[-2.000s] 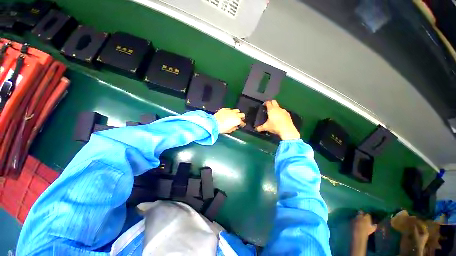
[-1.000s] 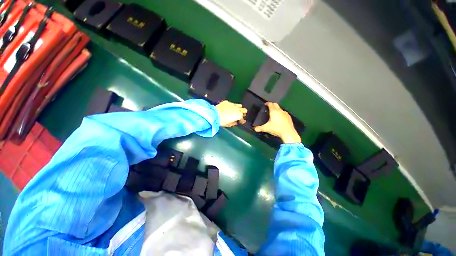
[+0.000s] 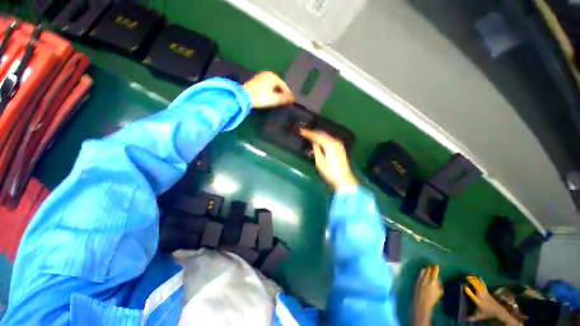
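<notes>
An open black gift box (image 3: 283,127) lies on the green bench in front of me, with a flat dark slotted panel (image 3: 320,88) behind it. My left hand (image 3: 270,91) is at the panel's left edge above the box, fingers curled and blurred. My right hand (image 3: 325,156) reaches over the box front, its fingertips at the dark middle of the box. The blur hides whether either hand grips anything. Small black blocks (image 3: 248,235) lie in a loose pile near my body.
Closed gold-lettered boxes stand at left (image 3: 181,52) and right (image 3: 393,167). An open box (image 3: 426,202) stands farther right. Orange-red trays (image 3: 48,95) are stacked at far left. Another person's hands (image 3: 429,290) with yellow fingertips are at lower right. A pale rail (image 3: 407,111) edges the bench.
My left hand has moved up and left, from the box to the slotted panel. My right hand's fingers have straightened over the box. Another person's hands have come into view at lower right.
</notes>
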